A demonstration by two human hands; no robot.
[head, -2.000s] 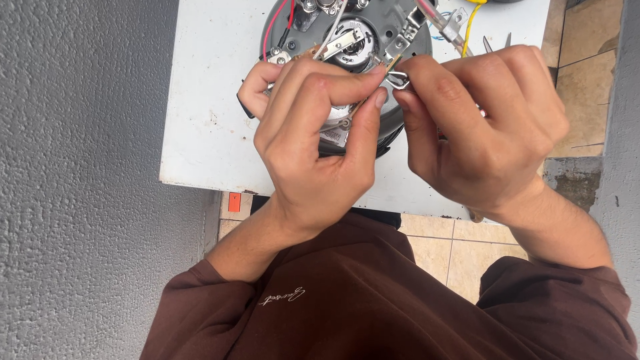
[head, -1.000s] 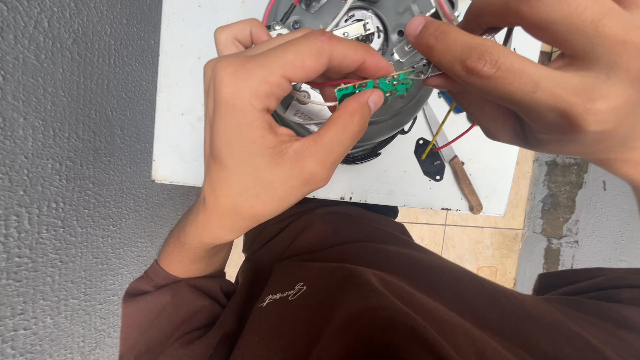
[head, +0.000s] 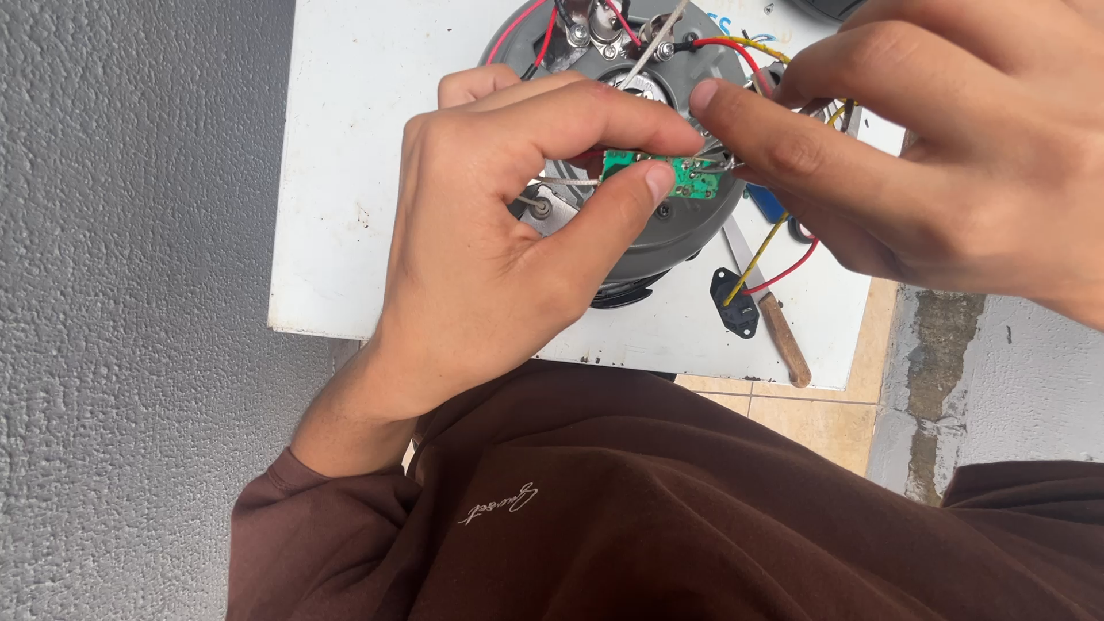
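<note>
My left hand (head: 517,224) pinches a small green circuit board (head: 694,179) between thumb and fingers. The board is held over a round grey metal appliance base (head: 673,237) with wires and screwed terminals on it. At the board's right end my right hand (head: 914,155) grips a thin metal tool with fine tips touching or nearly touching the board; its kind is mostly hidden by my fingers. A pale sleeved wire (head: 569,181) runs to the board's left end. Red and yellow wires (head: 742,43) pass from a terminal behind my right hand.
On the white tabletop (head: 336,172) lie a knife with a wooden handle (head: 785,341) and a black power inlet socket (head: 733,302) with yellow and red wires. A blue object (head: 764,205) is partly under my right hand. A grey textured wall (head: 138,259) stands at the left.
The green board, hardly visible two seconds ago, now shows its face between my left fingers. My right hand has moved right since then, uncovering the socket and the knife handle.
</note>
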